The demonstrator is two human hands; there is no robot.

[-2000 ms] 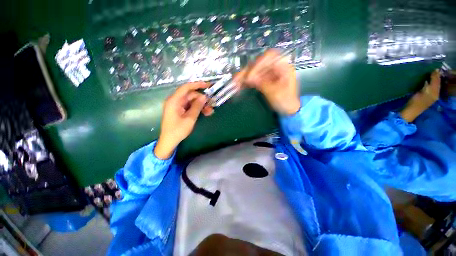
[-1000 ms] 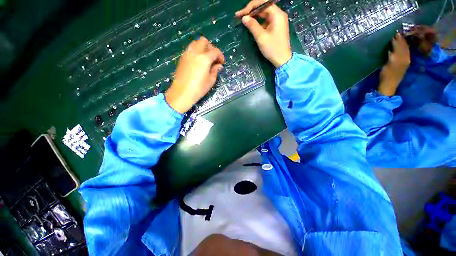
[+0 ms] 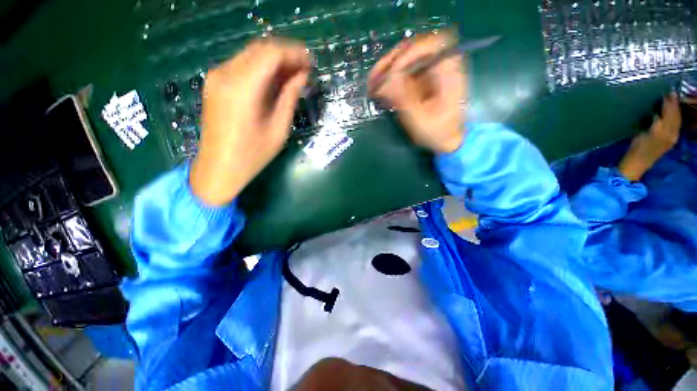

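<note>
My left hand [image 3: 248, 118] is blurred, over the left part of the clear blister tray [image 3: 179, 126]. Its fingers are pinched together on a small dark component [image 3: 308, 108], too blurred for detail. My right hand [image 3: 428, 92] is over the tray's right part and holds the tweezers [image 3: 470, 46] like a pen; their rear end points right and their tips are blurred near the fingertips. The white label sheet [image 3: 329, 145] lies between the hands at the tray's near edge. The hands hide part of the tray, which holds rows of small dark parts.
Spare label sheets [image 3: 125, 119] and a smartphone [image 3: 84, 153] lie at the left. A black component tray [image 3: 61, 244] is at the far left. Another clear tray [image 3: 619, 46] is at the upper right. Another person's hand [image 3: 653, 141] and blue sleeve are at the right edge.
Since one second ago my left hand has lifted off the tray, now larger in view, with a dark piece at its fingers. My right hand has come back nearer me with the tweezers. The view has turned.
</note>
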